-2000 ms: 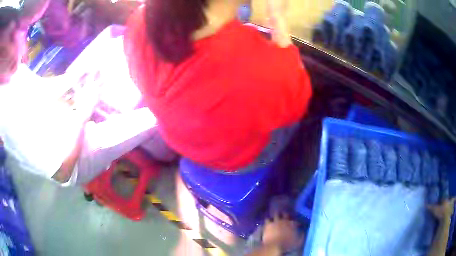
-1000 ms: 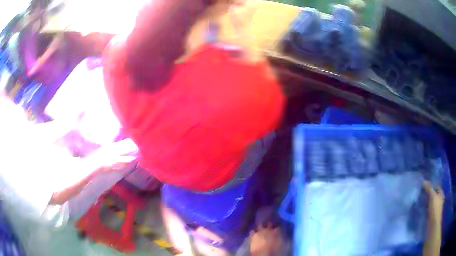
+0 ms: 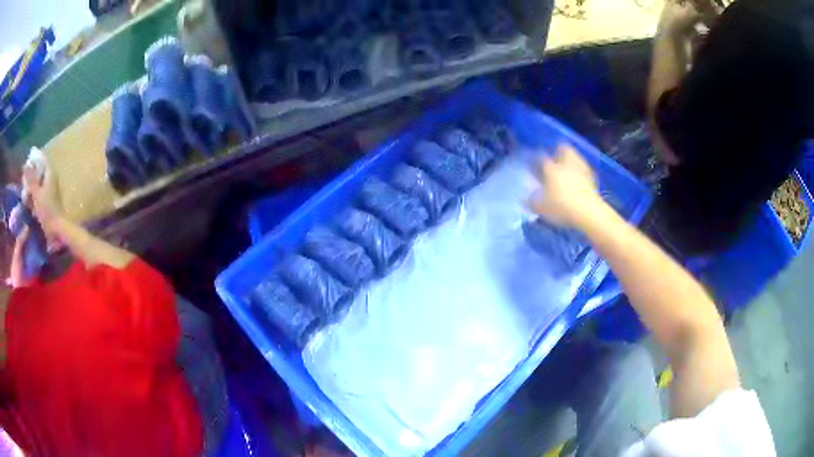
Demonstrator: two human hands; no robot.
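Observation:
A blue plastic tote point(image 3: 239, 284) sits in front of me at a slant. A row of dusky-blue hollow parts point(image 3: 339, 256) lies along its far side on a whitish liner sheet point(image 3: 419, 348). My right hand point(image 3: 564, 189) is over the tote's right end, its fingers blurred. Another blue part point(image 3: 555, 243) lies just below the hand, partly hidden by the wrist; I cannot tell if the hand touches or holds anything. My left hand is out of the picture.
An open-fronted grey box point(image 3: 393, 103) holding blue tubes is on the bench behind the tote. Stacked blue tubes point(image 3: 203, 103) stand left of it. A person in red point(image 3: 98, 357) sits at left; a dark-haired person point(image 3: 741, 125) is at right.
The view has swung right, bringing the tote to the centre and the person in red to the left edge. My right hand is now further up over the tote; my left hand has left the picture.

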